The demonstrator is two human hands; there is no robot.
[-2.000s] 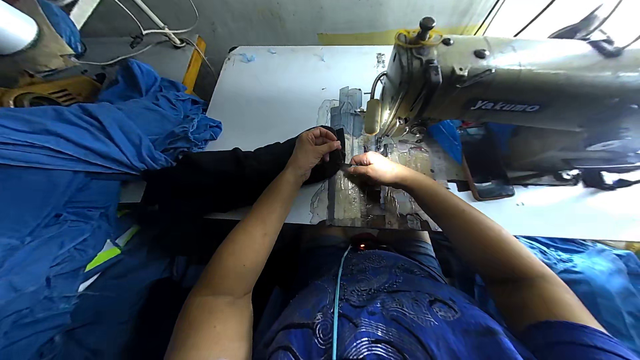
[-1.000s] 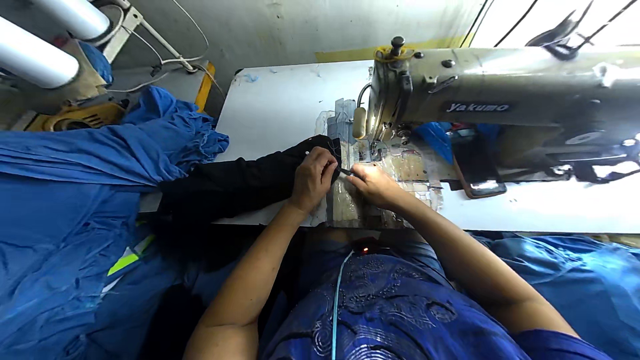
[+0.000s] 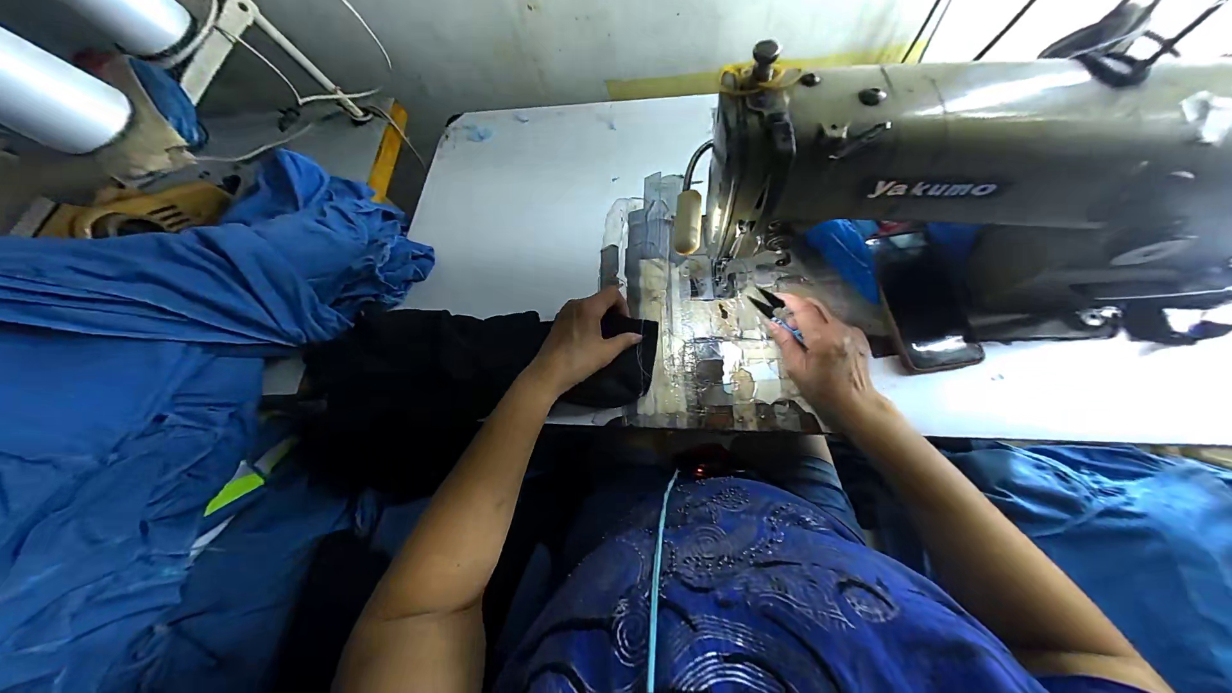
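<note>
My left hand (image 3: 589, 339) grips the end of a black garment (image 3: 452, 361) near the front edge of the white sewing table (image 3: 520, 212). Loose threads hang at the garment's end, by my thumb. In my right hand (image 3: 823, 351) is a pair of thread snips (image 3: 778, 313), blades apart and pointing up and left, over the taped, worn patch of tabletop. The two hands are apart. Behind them stands an industrial sewing machine (image 3: 924, 144), its needle area (image 3: 722, 274) just beyond the snips.
A dark smartphone (image 3: 929, 303) lies under the machine arm at the right. Blue fabric (image 3: 144, 289) is heaped at the left, beside a yellow object (image 3: 144, 212). More blue fabric (image 3: 1088, 520) hangs below the table at the right. White rolls (image 3: 58, 91) stick out at the upper left.
My right hand has moved right, away from the garment's end and my left hand, where it was a second ago. The snips now show clearly in it. My left hand stays on the black garment.
</note>
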